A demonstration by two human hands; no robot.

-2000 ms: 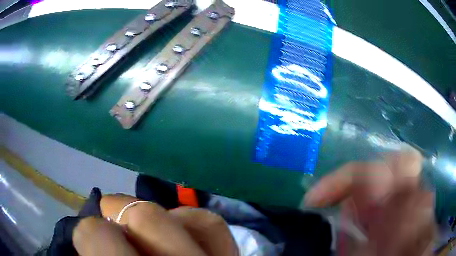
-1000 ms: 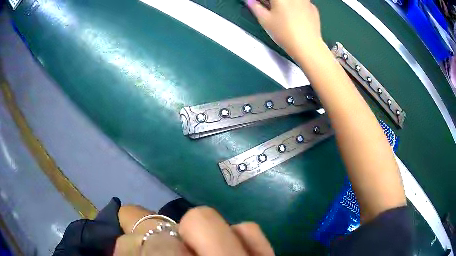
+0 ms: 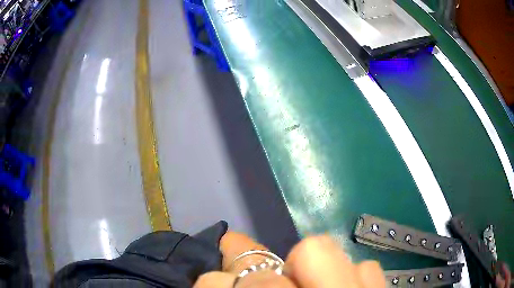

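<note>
My left hand (image 3: 298, 267) is at the bottom centre, blurred and cut off by the edge. Its fingers look curled, and their inner side is hidden. A grey-brown housing strip (image 3: 401, 238) with a row of shiny round parts lies on the green bench right of it, seemingly on another strip. A second strip (image 3: 420, 278) lies below, cut off. A darker strip (image 3: 470, 244) slants at the lower right. A bit of skin (image 3: 501, 274) at its lower end may be my right hand; its grip is unclear.
The green bench (image 3: 349, 169) has a white edge strip (image 3: 406, 140). A white and grey machine (image 3: 389, 25) with violet-blue light stands over the far belt. Left is the grey floor with a yellow line (image 3: 147, 124) and a blue frame (image 3: 17, 171).
The view has swung left, so the strips now sit at the lower right and the blue sheet is out of view. My right forearm has left the picture's middle.
</note>
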